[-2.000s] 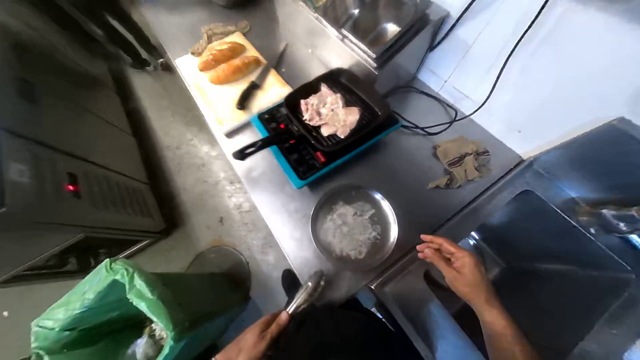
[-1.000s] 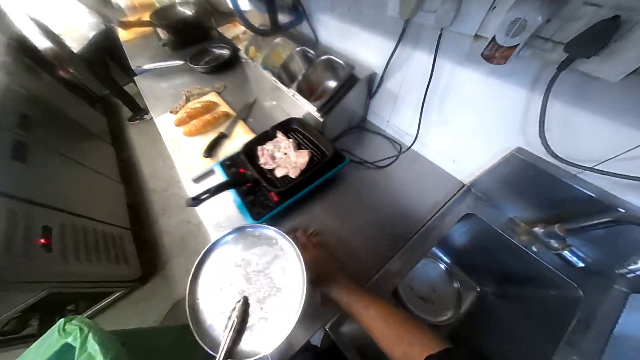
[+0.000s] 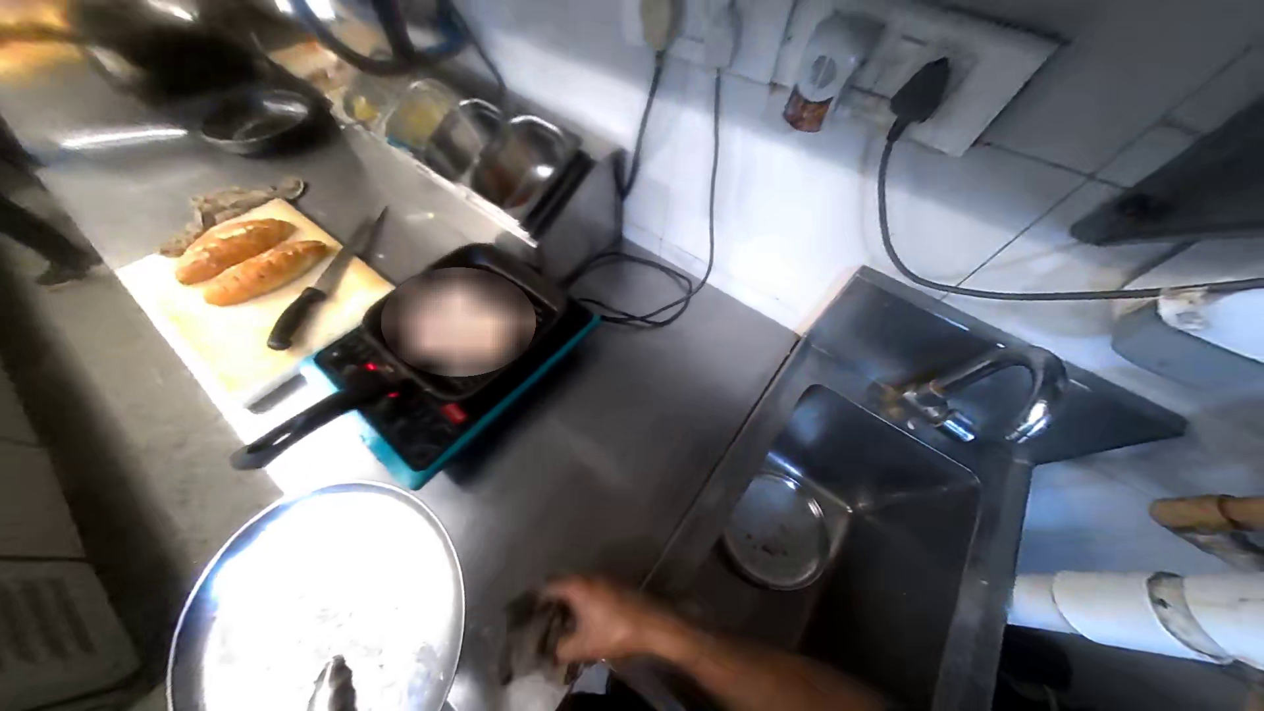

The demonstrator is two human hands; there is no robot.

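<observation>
My right hand (image 3: pixel 597 617) is low in the middle, closed on a crumpled grey-brown cloth (image 3: pixel 531 632) beside the sink's edge. My left hand is not in view. A round metal plate (image 3: pixel 326 563) shines at the lower left, with the end of metal tongs (image 3: pixel 338 681) over it. Above the plate, a black square grill pan (image 3: pixel 484 259) sits on a teal-edged induction cooktop (image 3: pixel 420 439), its contents blurred. Two bread rolls (image 3: pixel 252 262) and a knife (image 3: pixel 326 281) lie on a cutting board (image 3: pixel 222 346).
At the right is a steel sink (image 3: pixel 889 553) with a faucet (image 3: pixel 997 385) and a round metal dish (image 3: pixel 780 533) inside. Metal containers (image 3: pixel 513 163) stand by the wall behind the cooktop. Black cables (image 3: pixel 662 296) trail onto the counter. Another pan (image 3: pixel 257 120) sits farther back.
The plate, on the counter two seconds ago, is now raised at the lower left. The cloth has left its place near the sink and is in my right hand. The view has swung up and right.
</observation>
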